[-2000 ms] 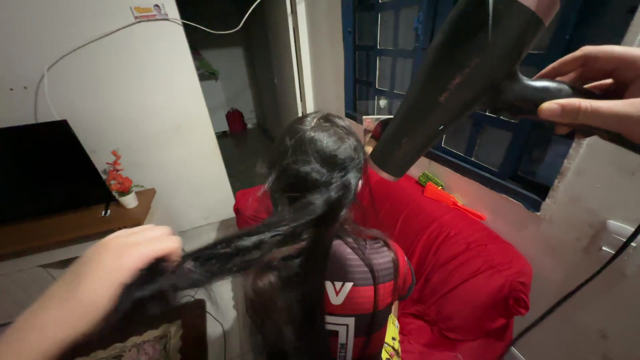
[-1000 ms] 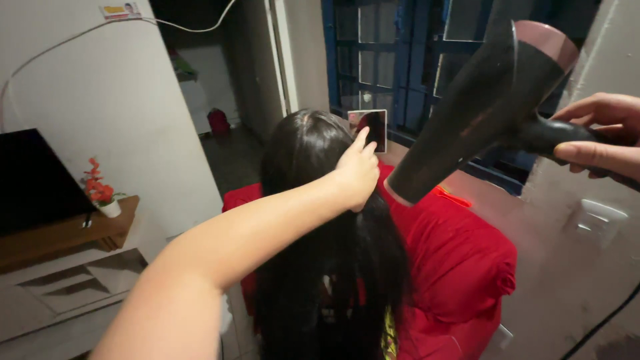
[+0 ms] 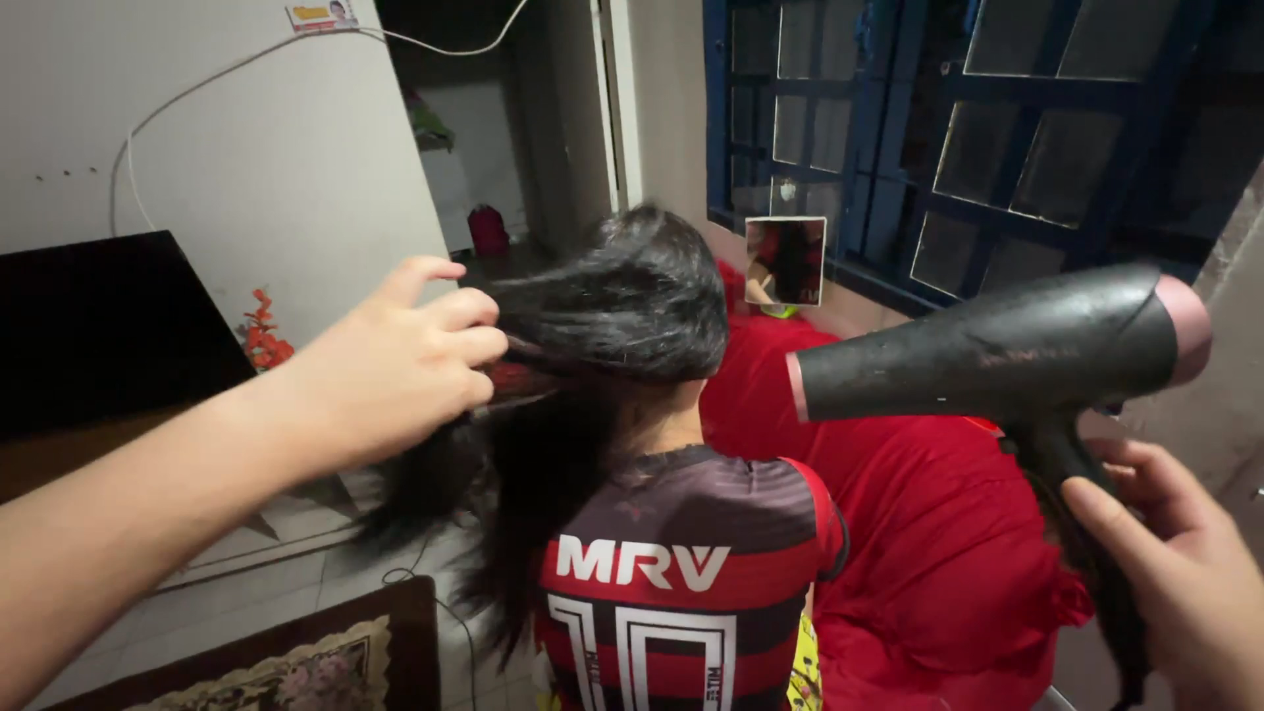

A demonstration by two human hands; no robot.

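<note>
A person in a red and black striped jersey sits with their back to me. My left hand has its fingers curled around a length of that person's long dark hair, pulled out to the left of the head; more strands hang loose below it. My right hand grips the handle of a black hair dryer with pink rims. The dryer's nozzle points left toward the neck and hair, a short gap away from them.
A red-covered sofa lies in front and right, beneath a blue-framed window. A small mirror leans beyond the head. A television and orange flowers are at left; a dark-framed patterned piece is at lower left.
My left hand has moved from the top right of the head to its left side, drawing hair out leftward. The dryer has been lowered from a steep tilt to nearly level.
</note>
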